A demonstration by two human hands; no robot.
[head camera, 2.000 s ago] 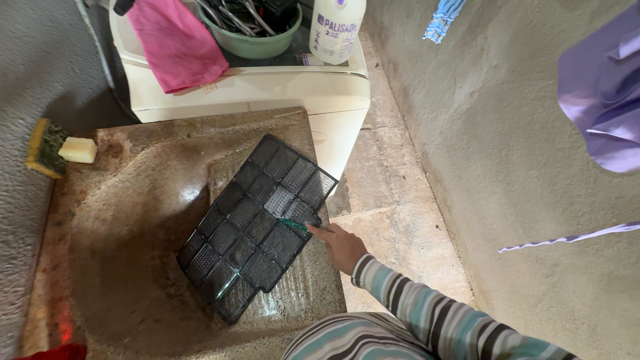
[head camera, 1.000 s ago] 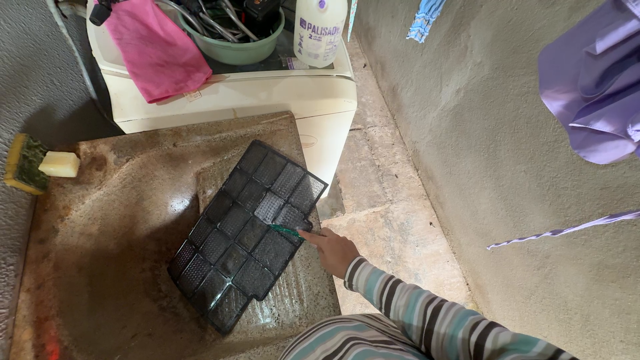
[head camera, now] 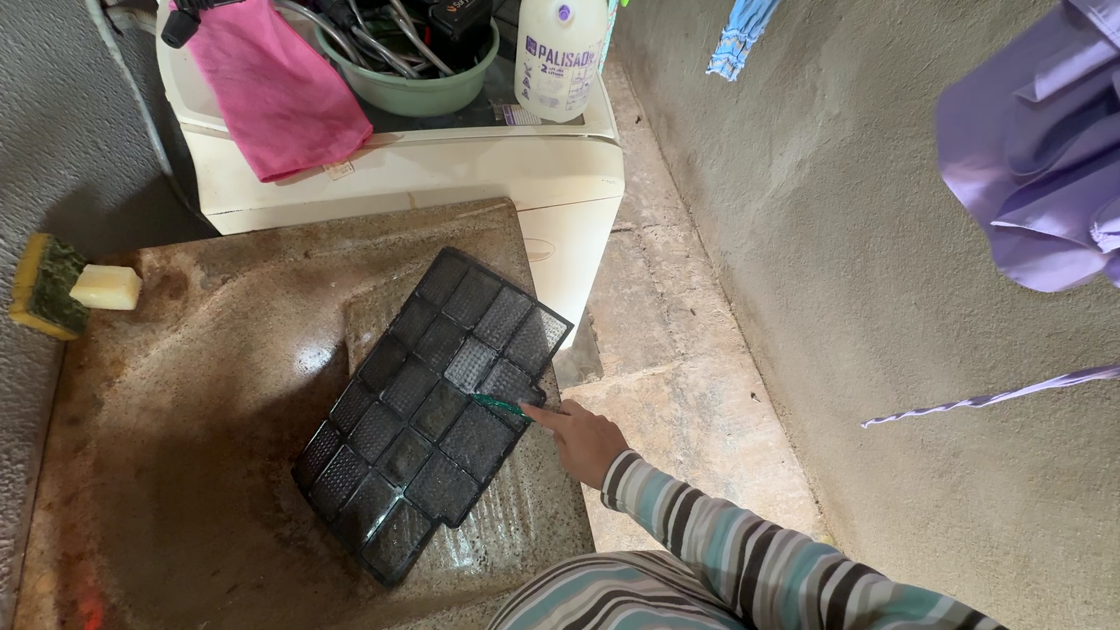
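A black plastic mesh air filter (head camera: 420, 402), wet and divided into a grid of panels, lies tilted across the ribbed washboard side of a stone laundry sink (head camera: 201, 420). My right hand (head camera: 588, 439), in a striped sleeve, comes in from the lower right and is closed around a green brush (head camera: 499, 404). The brush rests against the mesh near the filter's right edge, and its handle is mostly hidden by my fingers. My left hand is out of view.
A yellow-green sponge (head camera: 45, 287) and a bar of soap (head camera: 107, 287) sit on the sink's left rim. Behind stands a white washing machine (head camera: 402, 171) with a pink cloth (head camera: 276, 96), a green bowl (head camera: 420, 92) of cables and a plastic bottle (head camera: 560, 61). Purple fabric (head camera: 1032, 166) hangs at right.
The view has shifted a little. My right hand stays by the filter's right edge with the brush on the mesh; the filter looks to lie in the same place on the sink.
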